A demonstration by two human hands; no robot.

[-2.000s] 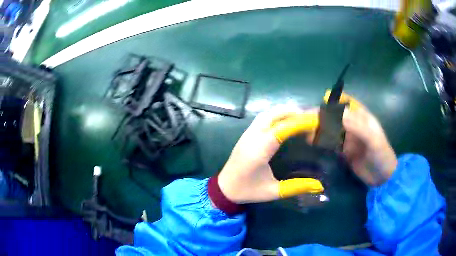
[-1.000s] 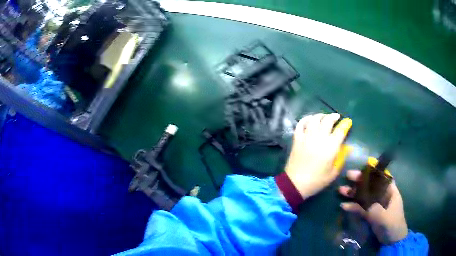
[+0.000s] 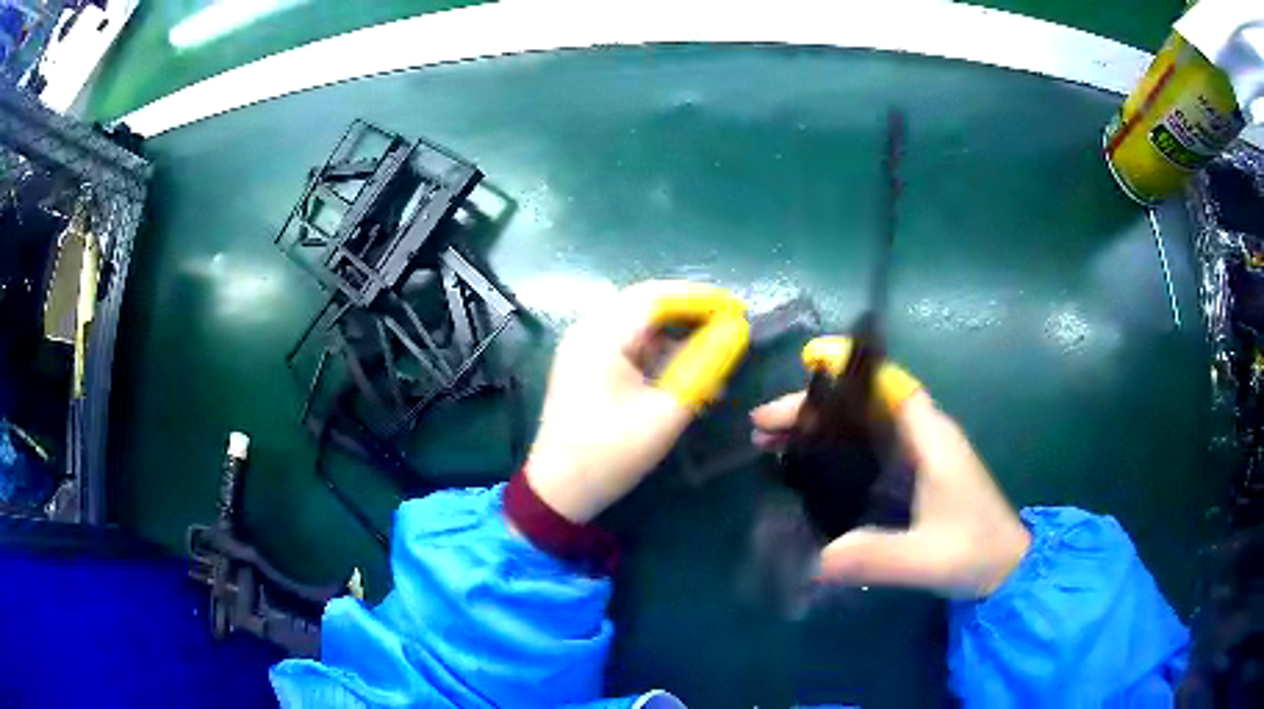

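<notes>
My left hand (image 3: 617, 395), with yellow finger cots, pinches a blurred thin dark bezel frame (image 3: 786, 321) at mid-view. The frame extends right, towards my other hand. My right hand (image 3: 922, 478) holds a dark LCD display module (image 3: 835, 464) by its edges, yellow cots at its top. Its narrow flex cable (image 3: 889, 229) points up and away from me. The module is blurred, and I cannot tell whether the frame touches it. A tangled pile of black bezel frames (image 3: 395, 256) lies left of my left hand.
A black tool with a pale tip (image 3: 236, 554) lies lower left, beside a bright blue surface (image 3: 97, 609). A dark-edged bin (image 3: 118, 180) stands at the left. A yellow-green can (image 3: 1171, 125) is upper right, near a thin straw (image 3: 1167, 263). A white strip (image 3: 693, 25) crosses the far side.
The view swung left and came back. The single frame beside the pile is gone from its place; my left hand reached it and now holds it. My right hand still holds the module.
</notes>
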